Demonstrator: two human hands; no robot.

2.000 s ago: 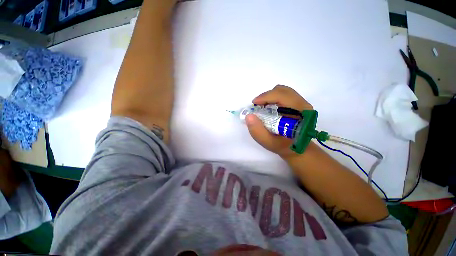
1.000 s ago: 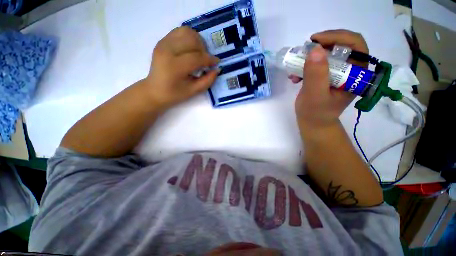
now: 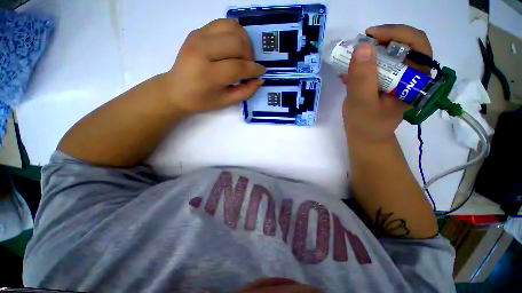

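Note:
Two blue device housings lie one above the other on the white paper, their black and silver insides facing up: the upper housing (image 3: 286, 43) and the lower housing (image 3: 286, 100). My left hand (image 3: 220, 68) grips them at their left side, fingertips where the two meet. My right hand (image 3: 378, 80) is closed around the glue syringe (image 3: 375, 66), thumb on top of the barrel. The syringe points left, its tip near the upper housing's right edge; the fine needle is hard to make out. A green adapter (image 3: 432, 97) sits at its rear.
White paper (image 3: 257, 149) covers the bench. A bag of small light-blue parts (image 3: 23, 51) is at the left. A crumpled wipe (image 3: 469, 109), dark pliers (image 3: 495, 68) and a black box (image 3: 503, 160) are at the right. The air hose (image 3: 478, 151) and thin cable curve down there.
Two seconds ago my left arm reached out past the top edge; now my left hand is on two housings in front of me. Since one second ago, the housings have turned straighter and shifted slightly right.

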